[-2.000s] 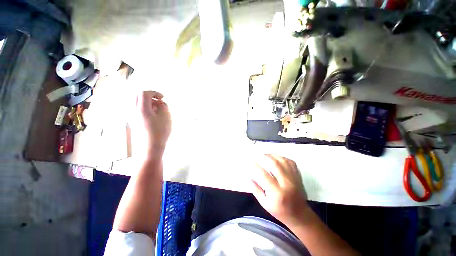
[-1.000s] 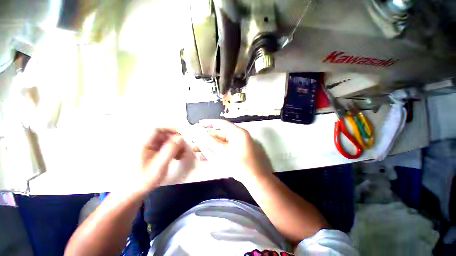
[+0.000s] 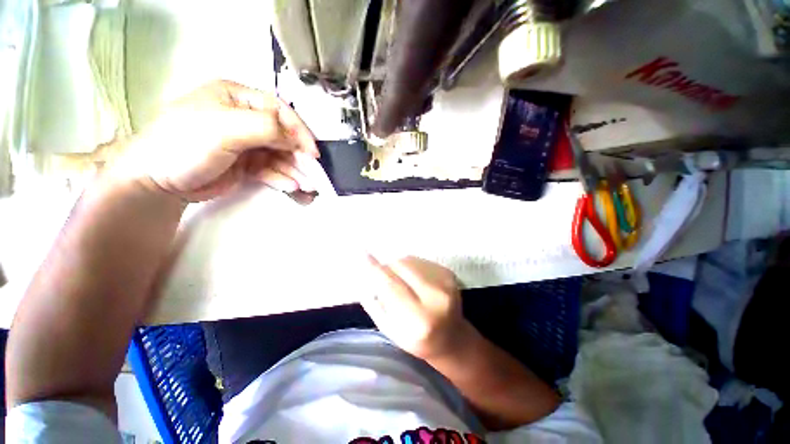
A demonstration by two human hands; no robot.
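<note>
My left hand (image 3: 229, 143) is over the table left of the needle. Its thumb and fingers pinch a small pale fabric piece (image 3: 314, 172), whose edge shows beside the dark slide plate (image 3: 342, 165). My right hand (image 3: 416, 303) is at the table's front edge, lower and to the right, with the index finger pointing forward. Glare hides whether it holds anything. The presser foot and needle (image 3: 353, 117) of the sewing machine (image 3: 641, 113) are ahead of the hands, with no cloth visible under them.
A smartphone (image 3: 523, 146) lies under the machine arm. Red-handled scissors (image 3: 594, 230), yellow-green-handled snips (image 3: 625, 217) and a white cloth strip (image 3: 676, 221) are to its right. Stacked cut pieces (image 3: 69, 78) lie at far left. A fabric heap (image 3: 641, 381) is lower right; a blue basket (image 3: 186, 373) is beside the lap.
My hands were together at the table front; now they are apart. My left hand has moved forward and left with the fabric piece, and my right hand has drawn back. The view has moved closer.
</note>
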